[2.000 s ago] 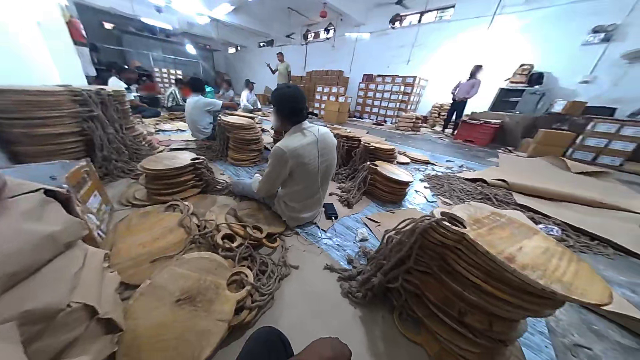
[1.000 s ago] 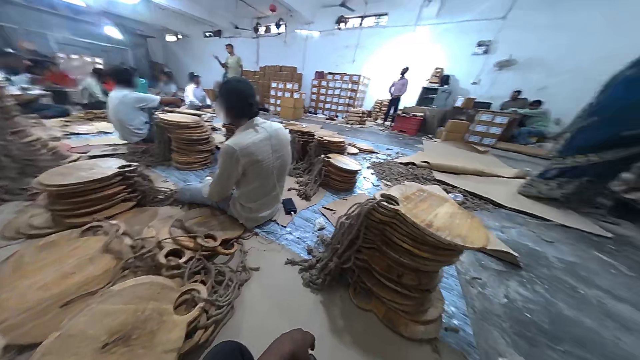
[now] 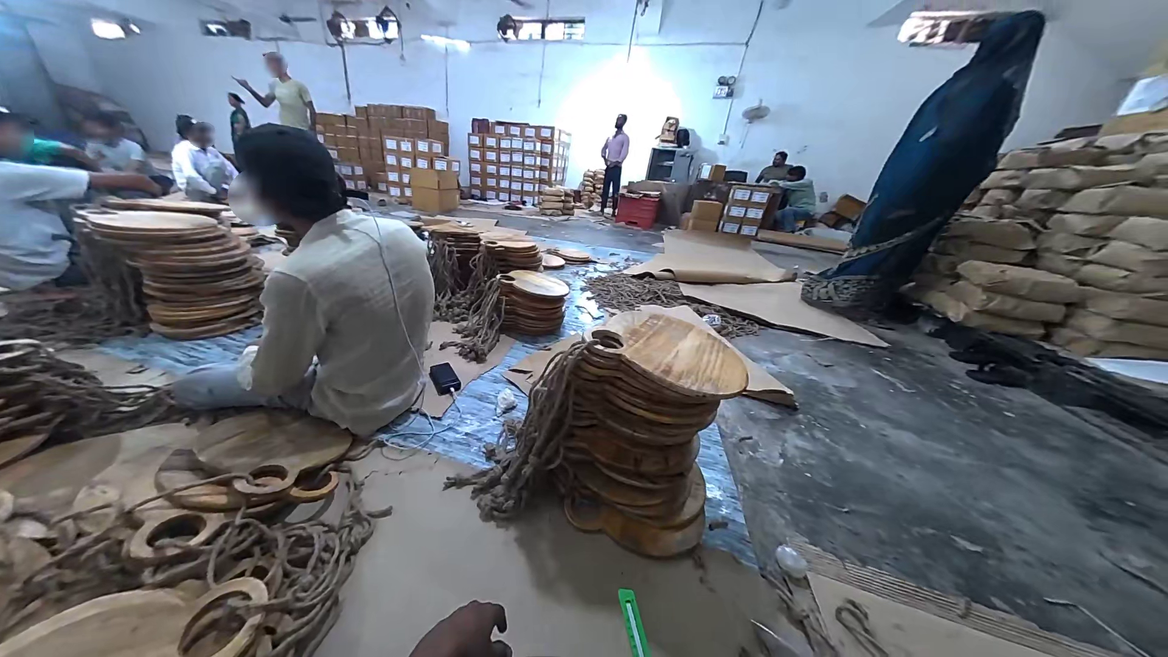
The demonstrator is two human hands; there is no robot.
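Observation:
My left hand (image 3: 461,631) shows at the bottom edge, fingers bent to the right and a little apart, with nothing seen between them; its lower part is cut off. Right of it, a green-handled tool (image 3: 633,624), perhaps a utility knife, stands partly in view over the brown paper (image 3: 411,566). Beyond the hand rises a stack of round wooden boards (image 3: 639,411) with ring handles, rope loops (image 3: 538,429) hanging down its left side. More wooden boards (image 3: 119,620) lie at left among tangled rope (image 3: 301,557). My right hand is out of view.
A seated person (image 3: 351,310) faces away at left, near a black device (image 3: 444,379) with a cable. A person in dark blue cloth (image 3: 940,173) bends at right beside piled paper sacks (image 3: 1022,283). Cardboard cartons (image 3: 516,164) and other people are at the back.
The view has turned to the right. The person in dark blue cloth, at the right edge a second ago, now shows more fully. The green-handled tool has come into view.

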